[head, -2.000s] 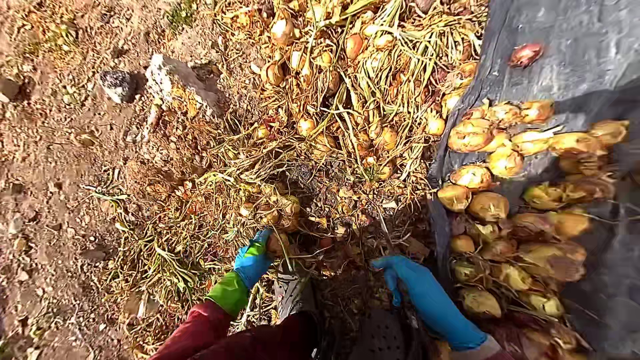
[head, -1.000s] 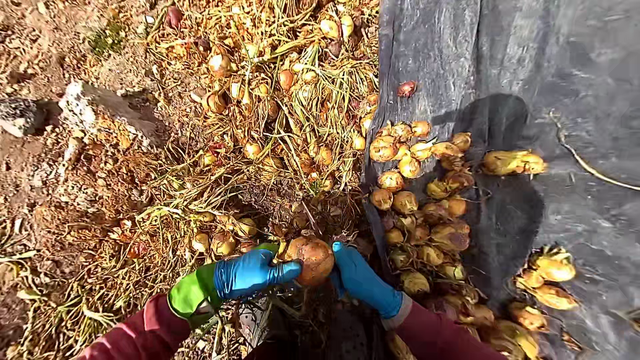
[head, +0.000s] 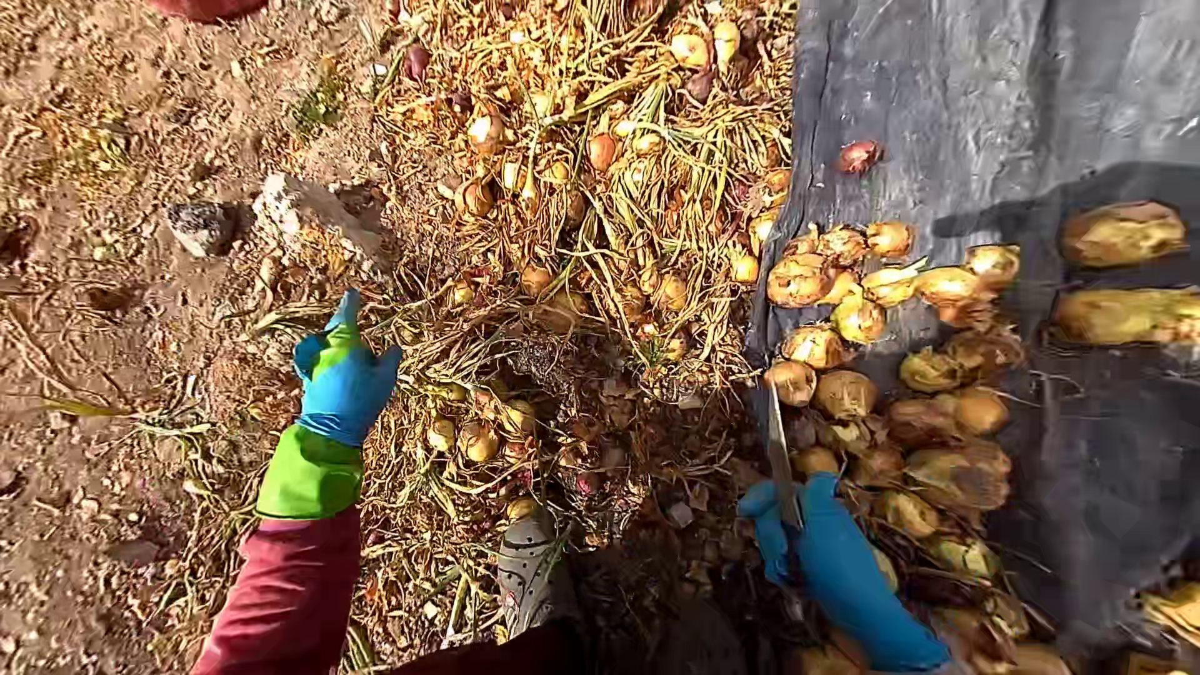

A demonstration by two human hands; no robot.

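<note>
My left hand, in a blue glove with a green cuff, is raised over the dry soil at the left, its fingers apart and holding nothing. My right hand, also blue-gloved, grips a knife whose blade points up toward the onions. Beside it, many yellow onions lie in a heap along the edge of a dark plastic sheet. Between my hands, more onions with dried tops lie on the ground. Part of the knife handle is hidden by my fingers.
A pale rock and a dark stone lie at the left. A small red onion rests on the sheet. My shoe stands among dry stalks. A red object shows at the top left edge.
One second ago both hands were together at a large onion; now they are apart. My left hand has moved left without the onion, and my right hand is beside the heap with the knife visible.
</note>
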